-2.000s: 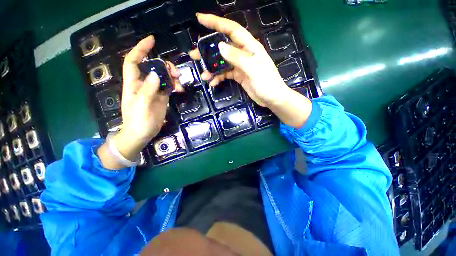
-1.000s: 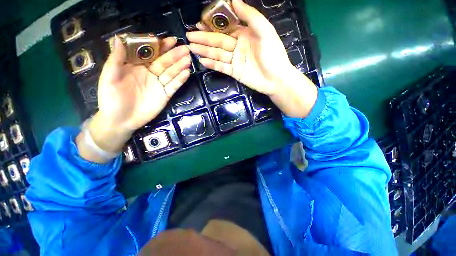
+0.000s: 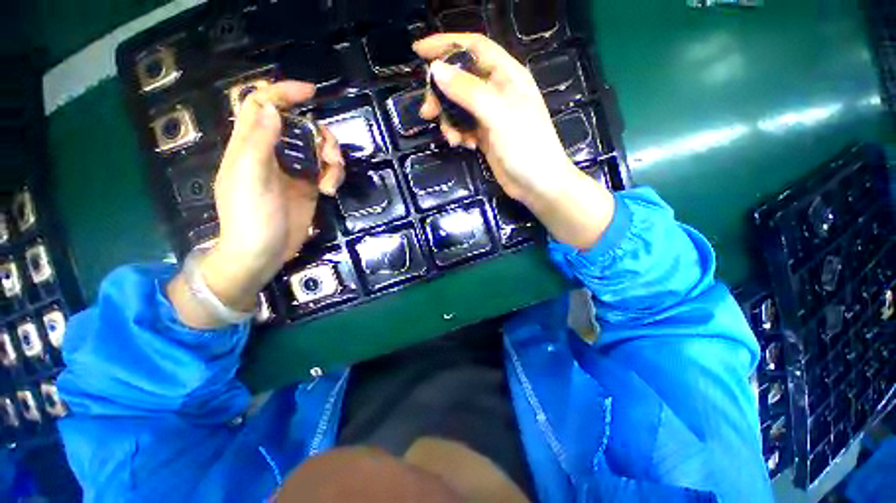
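Note:
My left hand [image 3: 267,182] holds a smartwatch body [image 3: 298,147] between thumb and fingers, its dark screen with faint text lines facing me, tilted. My right hand [image 3: 496,118] holds another smartwatch body [image 3: 458,90] upright on edge, its dark face partly covered by the thumb. Both hands are above a large black blister tray [image 3: 344,307] with square pockets. A watch with a pale back and dark round centre [image 3: 312,284] lies in the near row. Gold-backed watches [image 3: 175,129] lie in the left column. The hands hide some pockets.
A side tray of pale-backed watches [image 3: 37,263] is at the far left. Dark trays [image 3: 835,295], one tilted, stand at the right. The green bench [image 3: 688,108] has a white strip [image 3: 88,74] at upper left. A small silvery thing lies at the top right edge.
Both watches have been turned from backs outward to screens toward me. The open palms have closed around them. Two seconds ago, the screens also faced me, with small coloured marks lit.

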